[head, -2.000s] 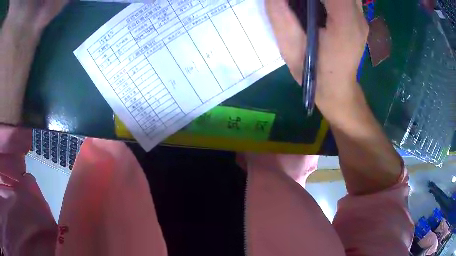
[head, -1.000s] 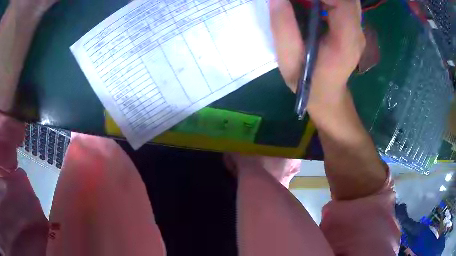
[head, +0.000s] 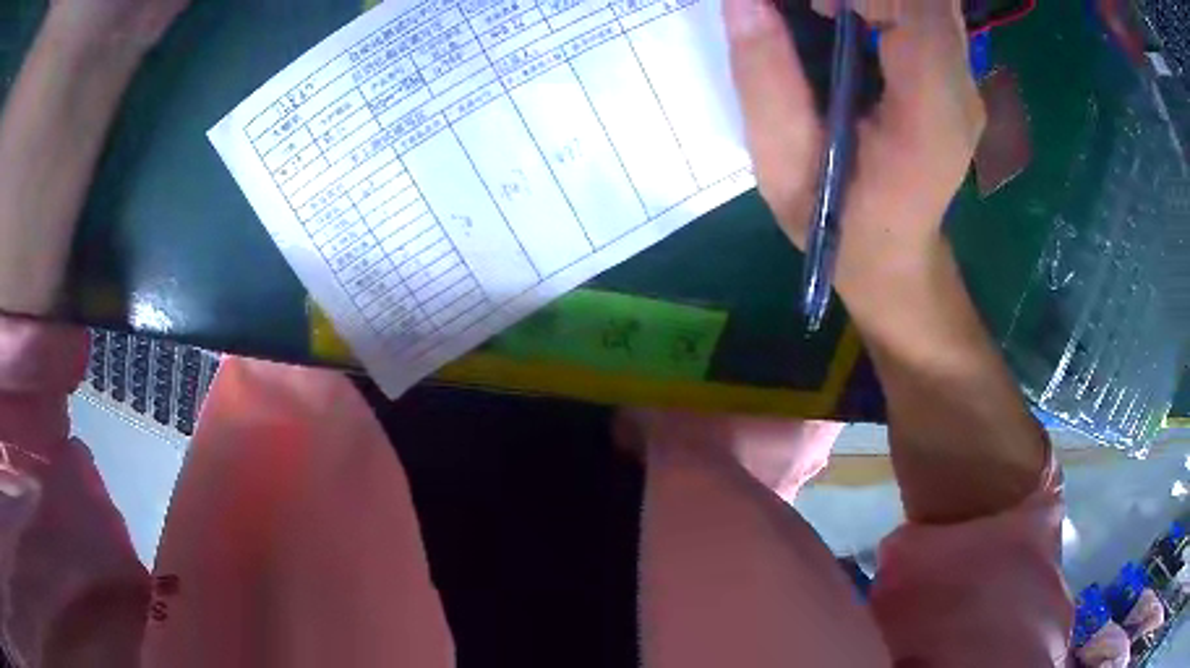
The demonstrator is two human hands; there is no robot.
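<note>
The white record form (head: 522,170) with a printed grid and a few handwritten entries lies tilted on the green bench mat, its lower corner over the bench edge. My right hand (head: 887,144) is at the form's right side, with a slim dark pen (head: 825,196) held along it, the pen's lower end pointing towards me. The fingertips are cut off by the top edge, near a dark object I cannot make out. My left hand (head: 118,20) is at the top left, mostly cut off; its fingers are not visible.
A green label (head: 626,337) and yellow tape (head: 757,395) run along the bench's front edge. A brown-red flat piece (head: 1002,131) lies right of my hand. Clear blister trays (head: 1109,300) stand at the far right. Gridded trays (head: 144,381) are below the bench at left.
The view has shifted slightly back and forth. The form, the pen and my right hand keep nearly the same places relative to each other.
</note>
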